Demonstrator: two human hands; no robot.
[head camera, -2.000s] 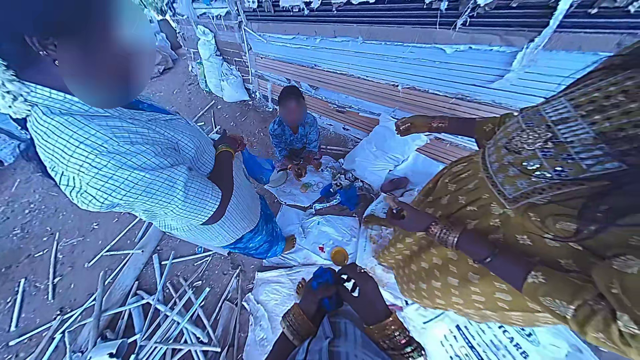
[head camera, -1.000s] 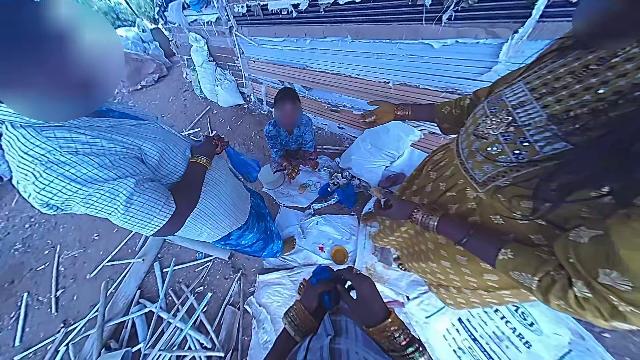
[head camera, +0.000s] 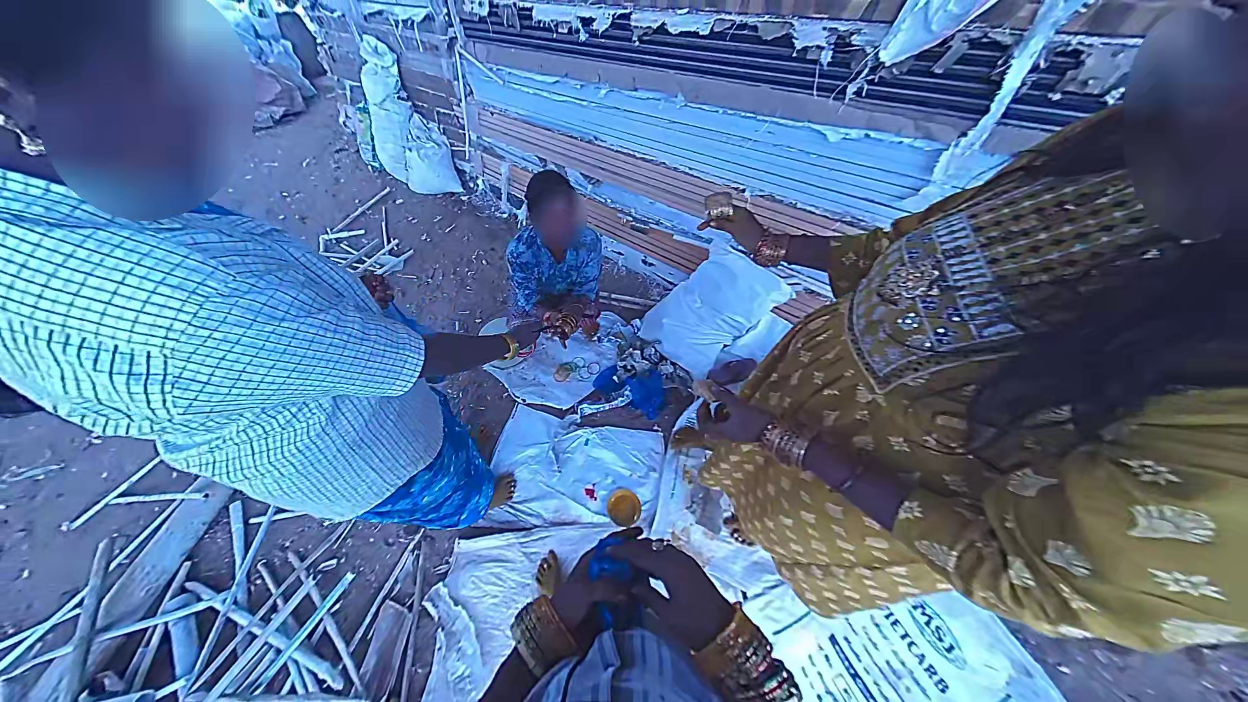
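Observation:
At the bottom centre, my left hand (head camera: 575, 590) is closed on a bunched blue cloth or plastic piece (head camera: 609, 567). My right hand (head camera: 680, 582) is beside it, its fingers bent against the same blue piece; whether it grips it cannot be told. Bangles circle both wrists. Just beyond my hands, a round yellow-orange container (head camera: 624, 506) stands on a white sheet (head camera: 546, 468), with small red bits near it. Farther off, blue material (head camera: 645, 392) and several thin rings (head camera: 575, 370) lie on the white sheeting.
A person in a checked shirt (head camera: 244, 351) bends in from the left; another in patterned mustard clothing (head camera: 975, 409) leans at the right. A third person (head camera: 554, 253) crouches ahead by the slatted wall (head camera: 682, 117). Sticks (head camera: 263, 624) lie at lower left, and a printed sack (head camera: 907, 648) at lower right.
The person on the left has stretched an arm toward the crouching person's hands. The standing person at right has changed the pose of the farther hand. My hands stay together at the blue piece.

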